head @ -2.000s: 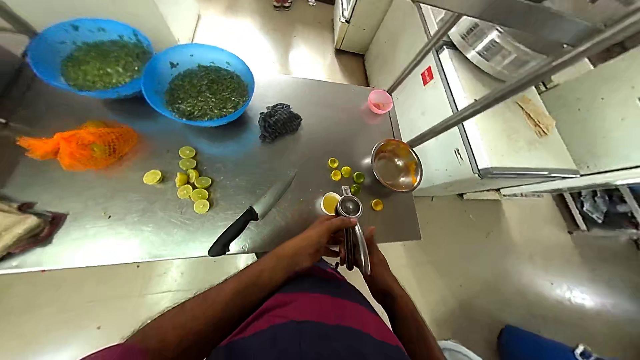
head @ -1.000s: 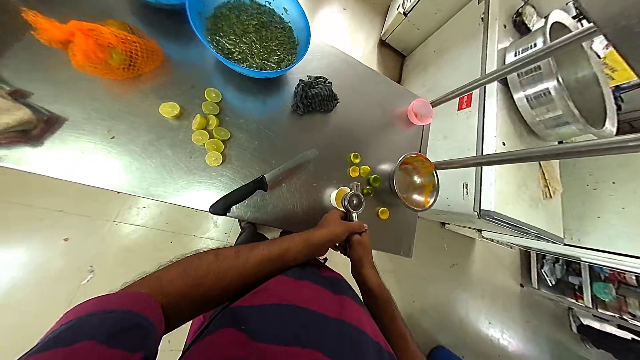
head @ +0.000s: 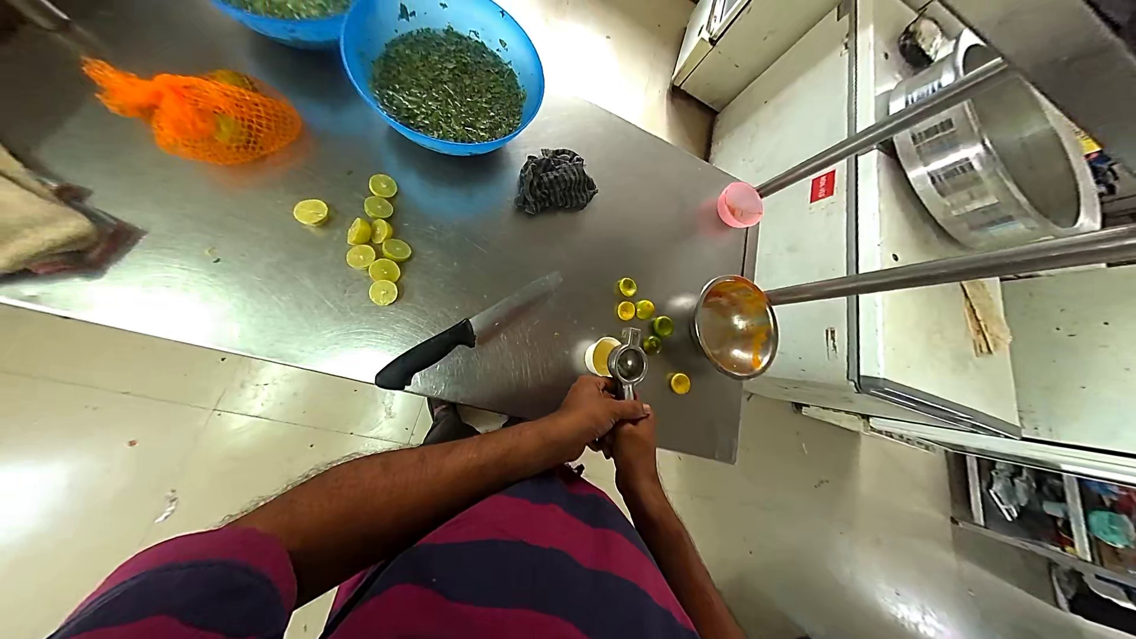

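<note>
A metal citrus squeezer is held over the table's near edge, its round head beside a small white cup with yellow liquid. My left hand wraps around its handles, and my right hand grips them just below, touching the left. The handles are mostly hidden by my fingers. Squeezed lime halves lie past the squeezer, one of them to its right. To the left rests a knife with a black handle. Farther left are several cut lime halves.
A steel bowl with orange residue sits at the right edge of the steel table, near a pink cup. Toward the back are a dark crumpled cloth, blue basins of chopped greens and an orange net bag. Metal bars cross at right.
My hands have come together around the squeezer's handles; two seconds ago they were farther apart, with one handle visible between them. The view has shifted.
</note>
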